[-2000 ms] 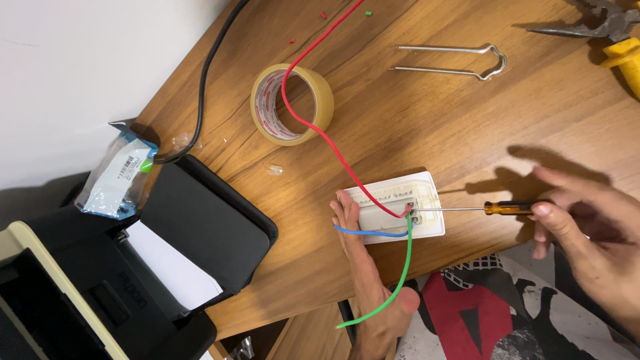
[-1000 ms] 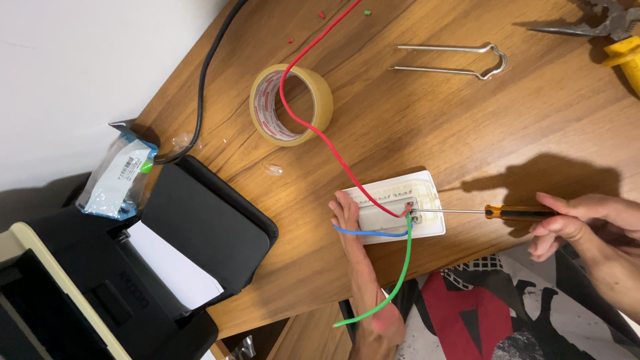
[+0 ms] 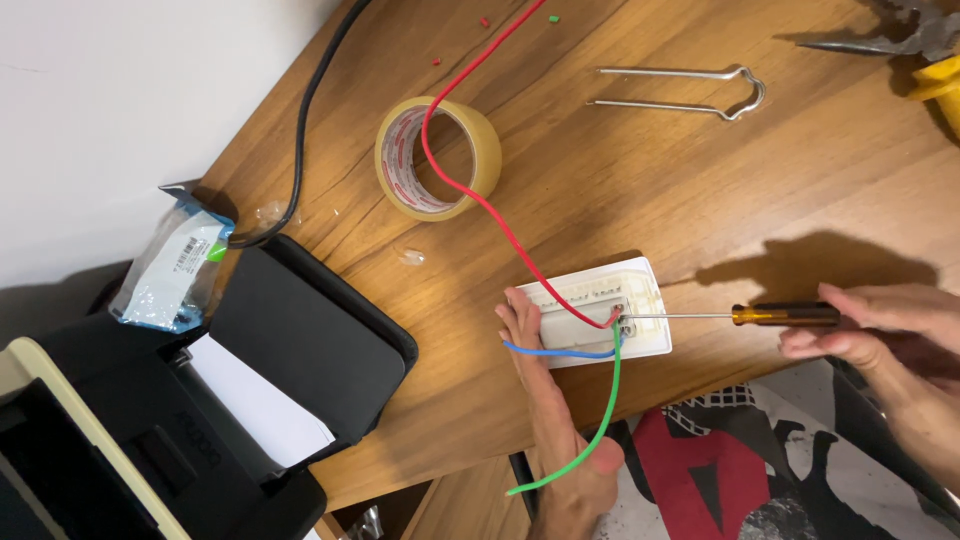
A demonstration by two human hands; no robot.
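Observation:
A white electrical socket plate (image 3: 654, 289) lies back side up near the table edge, with a red wire (image 3: 504, 229), a blue wire (image 3: 559, 351) and a green wire (image 3: 609, 405) joined at its terminals. Fingers of my left hand (image 3: 551, 405) hold the plate's left end. The fingers and thumb of my right hand (image 3: 862, 330) are round the dark end of an amber-handled screwdriver (image 3: 784, 314). Its shaft reaches left to the terminals; the exact seat of the tip is too small to tell.
A tape roll (image 3: 487, 154) stands under the red wire. Behind lie a bent metal wire piece (image 3: 675, 73) and pliers (image 3: 934, 37) with yellow handles. To the left are a black printer (image 3: 105, 420), its paper (image 3: 255, 401), a plastic packet (image 3: 169, 262) and a black cable (image 3: 301, 127).
My right hand's fingers have shifted around the screwdriver handle. The left hand stays at the plate, and the screwdriver remains at the terminals.

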